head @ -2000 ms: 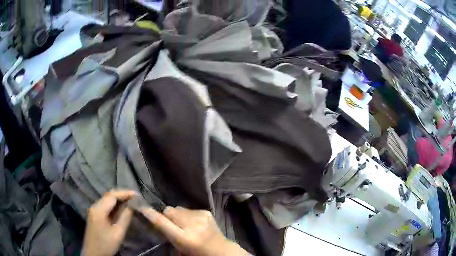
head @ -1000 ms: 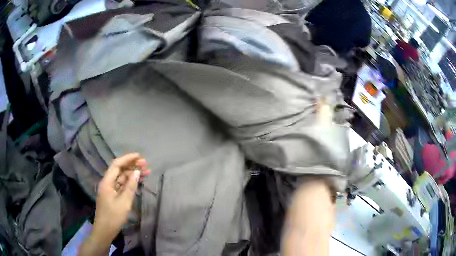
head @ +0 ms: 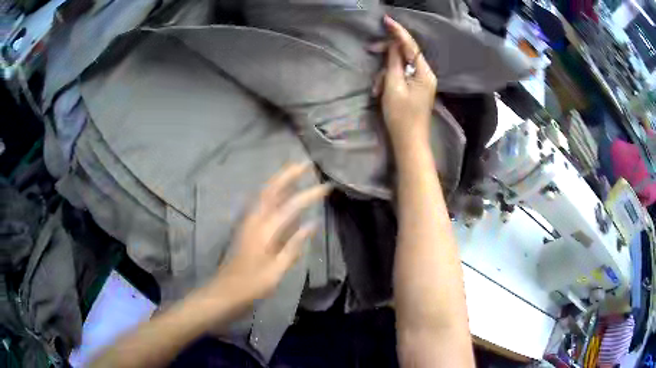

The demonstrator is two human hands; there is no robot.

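A large heap of grey-brown garment pieces [head: 172, 122] fills the middle of the view. My left hand [head: 270, 233] is blurred, with its fingers spread over the lower middle of the heap, and holds nothing that I can see. My right hand [head: 408, 83] reaches to the upper middle of the heap, over a folded panel. Its fingers are bent and something small and shiny shows at them. Whether they pinch the cloth or hold a small tool cannot be told.
A white sewing machine [head: 561, 194] stands on a white table [head: 503, 305] at the right. A pale board [head: 119, 316] lies at lower left, beside more dark grey garments [head: 50, 280]. Pink cloth [head: 633, 169] shows at the far right.
A broad panel now lies over the darker cloth seen first. My right hand has moved from lower middle to the upper heap. My left hand has moved right, with its fingers spread.
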